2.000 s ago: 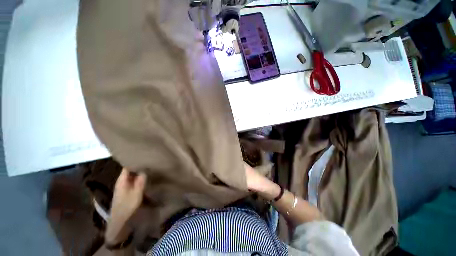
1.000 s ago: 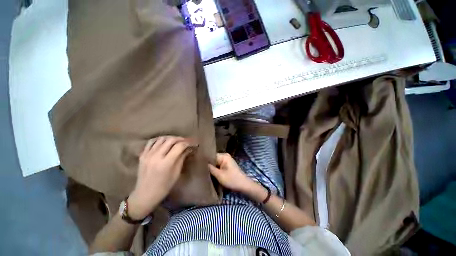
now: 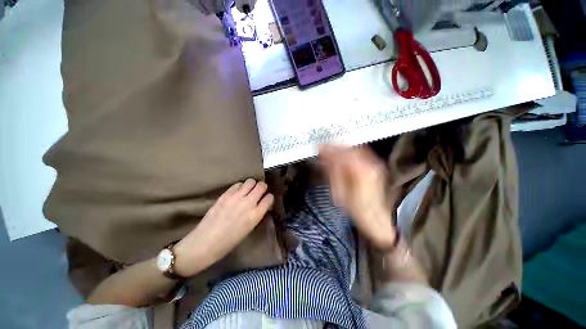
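A large brown fabric piece (image 3: pixel 160 115) lies over the left part of the white table and hangs down to the lap. Its upper right edge runs to the brightly lit needle area (image 3: pixel 247 29) at the top. My left hand (image 3: pixel 241 209) rests on the fabric near its right edge, fingertips at that edge by the table's front. My right hand (image 3: pixel 356 183) is blurred, off the fabric, in front of the table edge to the right. It shows no held thing, but its finger shape cannot be made out.
A lit smartphone (image 3: pixel 310 45) lies right of the needle. Red-handled shears (image 3: pixel 416 67) lie further right on the white table (image 3: pixel 360 106), above a printed ruler. More brown garment pieces (image 3: pixel 479 193) with a white strip hang at the table's front right.
My right hand has let go of the fabric edge and moved up and right. My left hand has shifted right to the edge. The fabric lies flatter.
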